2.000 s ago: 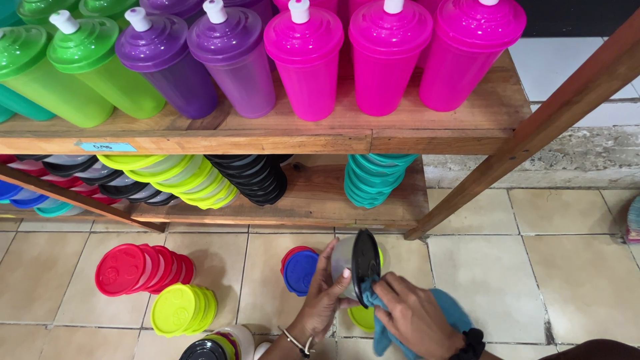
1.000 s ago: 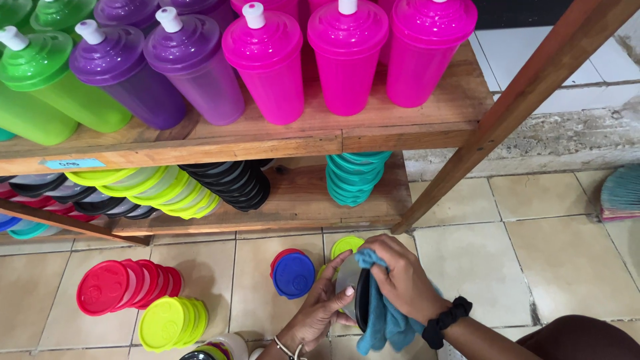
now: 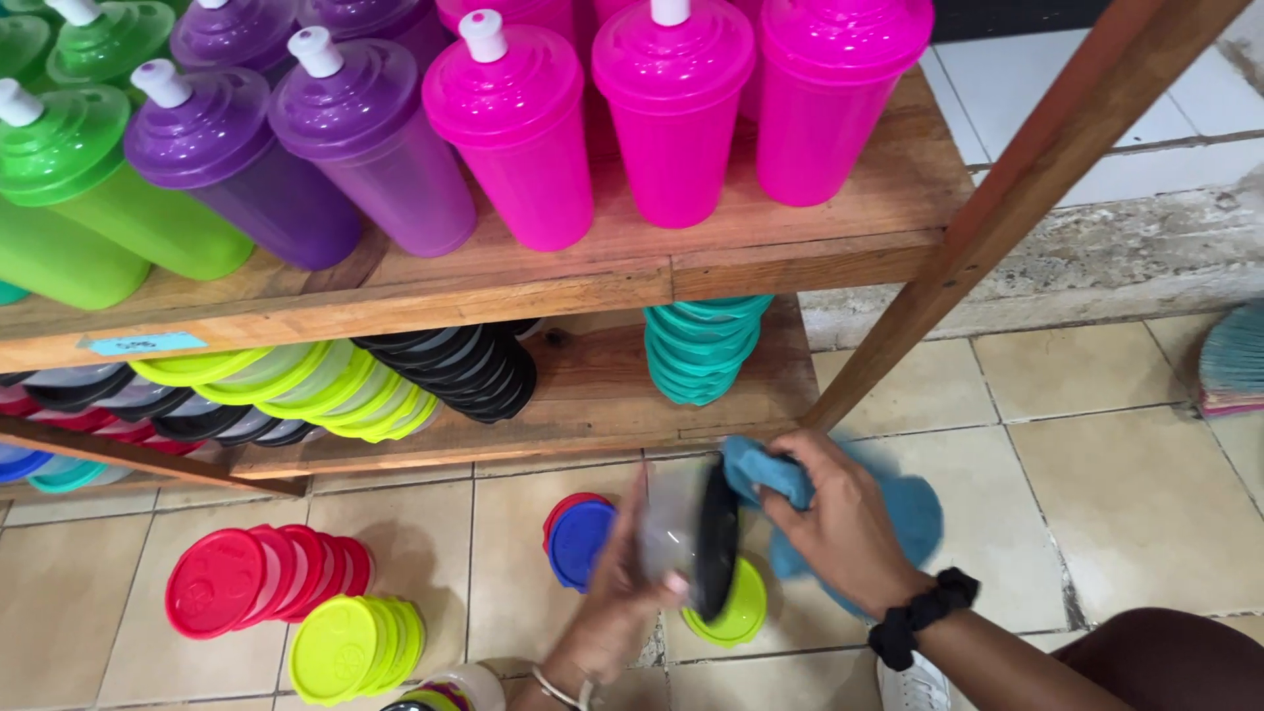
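Observation:
A clear plastic container with a black lid is tilted on its side, blurred by motion, in my left hand. My right hand grips a blue cloth, part of it bunched by the upper edge of the lid and the rest hanging behind the hand. Below the container, a yellow-green lid lies on the floor. Left of my left hand are a blue lid and a red lid partly under it. Farther left lie a row of red-lidded containers and a row of yellow-green-lidded ones.
A wooden shelf holds pink tumblers, with purple and green ones beside them. Its lower board carries stacked black lids and teal lids. A slanted wooden post stands right of centre. Broom bristles show at the right edge.
The cloth has shifted from across the lid's face to its upper edge, with my right hand now farther from the container. My left hand still holds the container.

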